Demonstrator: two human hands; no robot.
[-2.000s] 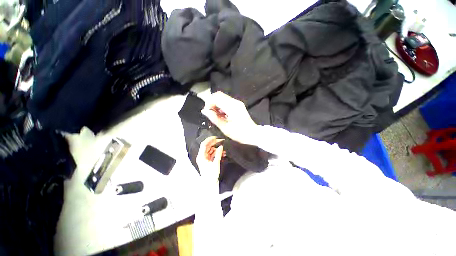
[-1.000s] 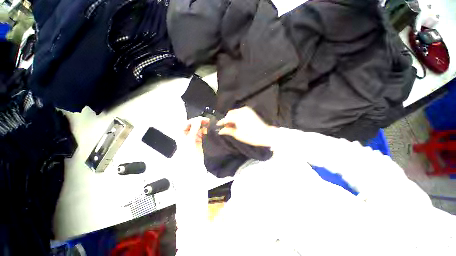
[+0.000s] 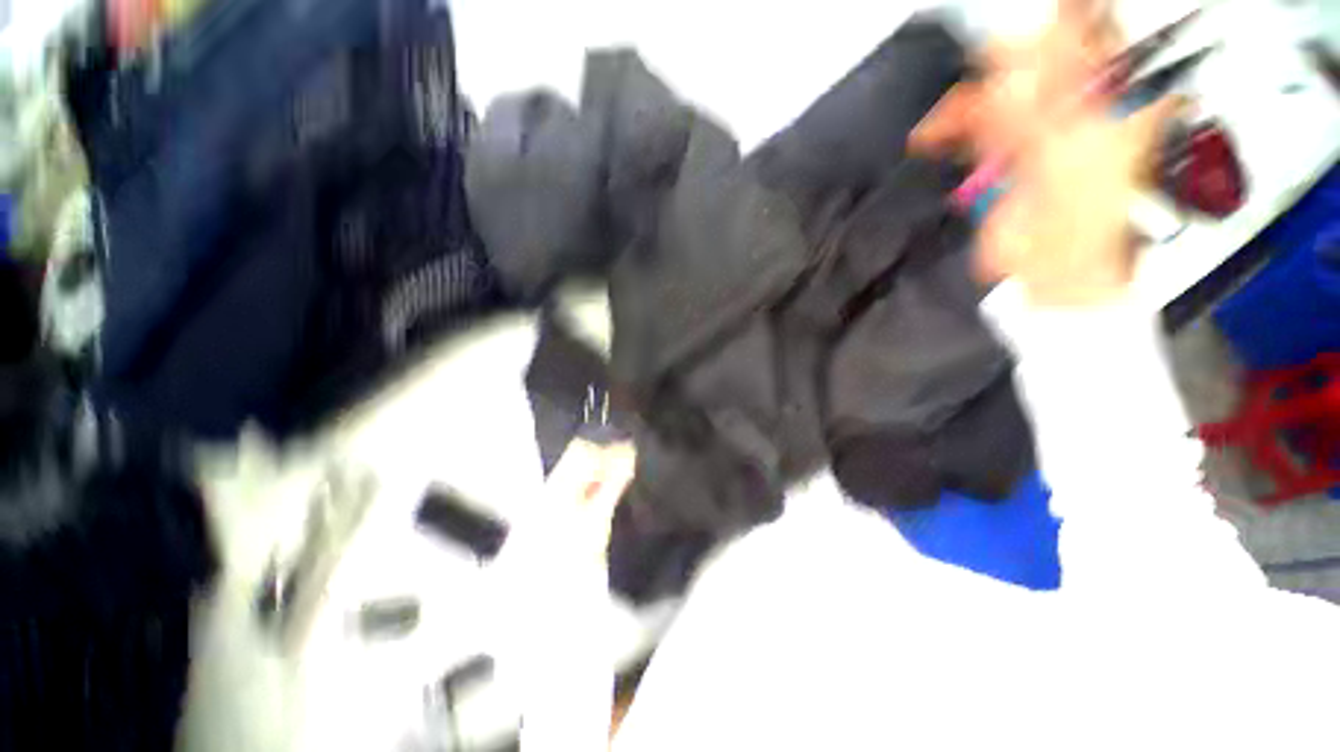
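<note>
The dark grey garment (image 3: pixel 720 279) lies in a crumpled heap across the table in front of me. My left hand (image 3: pixel 595 467) is at its near left part and appears to pinch the black cloth; the fingertips are blurred. My right hand (image 3: pixel 1065 162) is raised over the far right end of the heap, fingers spread and strongly blurred. A small pink and teal spot shows by its fingers; I cannot tell what it is or whether it is held.
Navy garments (image 3: pixel 250 235) are piled at the left. A phone (image 3: pixel 462 520), two dark spools (image 3: pixel 390 617) and a blurred narrow box (image 3: pixel 306 544) lie left of my left hand. A red object (image 3: pixel 1208 169) is at the far right, a blue bin (image 3: pixel 992 536) below the table edge, a red stool (image 3: pixel 1286 426) on the floor.
My right hand has left the cloth beside my left hand and moved up and right to the heap's far end. My left hand stays at the black cloth. The view has shifted and blurred.
</note>
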